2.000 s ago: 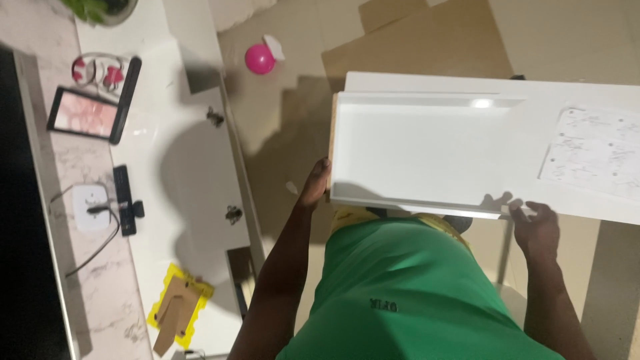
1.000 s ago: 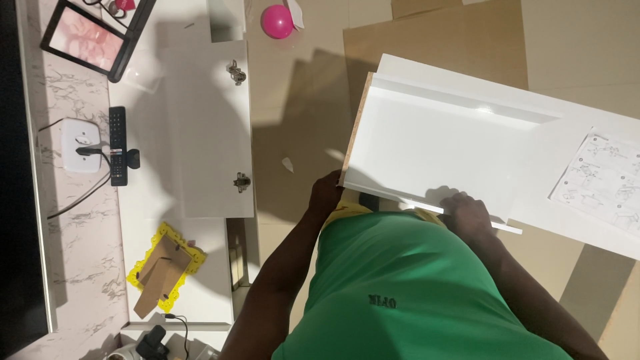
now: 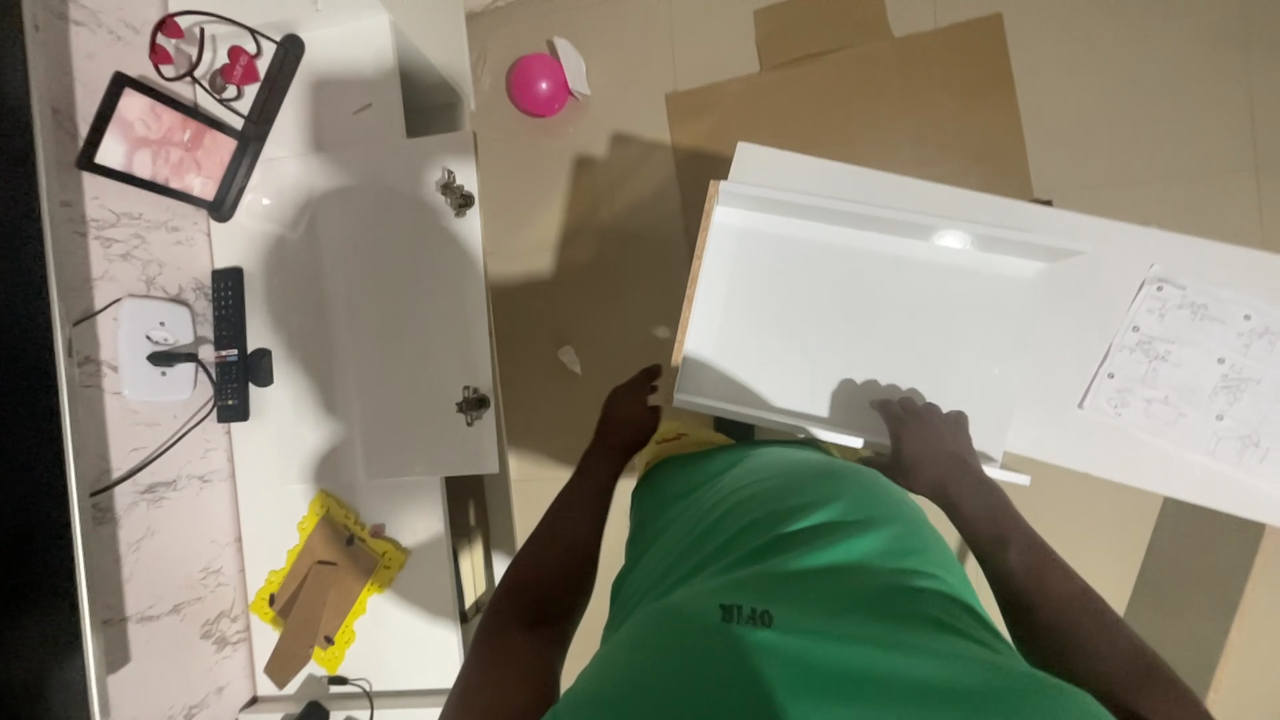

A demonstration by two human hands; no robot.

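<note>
A white drawer-like panel assembly (image 3: 860, 320) with raised long sides and a raw chipboard edge on its left lies on a long white board (image 3: 1060, 230). My right hand (image 3: 925, 445) grips the near raised side, fingers curled over its rim and thumb outside. My left hand (image 3: 632, 408) is just off the near left corner, holding nothing visible, with its fingers partly curled. A printed instruction sheet (image 3: 1190, 370) with line drawings rests on the board to the right.
On the left, a white cabinet door with metal hinges (image 3: 472, 405) lies on a cabinet with a remote control (image 3: 230, 345), tilted digital photo frame (image 3: 165, 145) and yellow picture frame (image 3: 330, 585). Cardboard (image 3: 850, 100) and a pink ball (image 3: 538, 85) are on the floor.
My left hand has come off the left end of the drawer-like assembly, which it touched before. My right hand stays at the near side. The board and assembly have turned slightly since the earliest frame.
</note>
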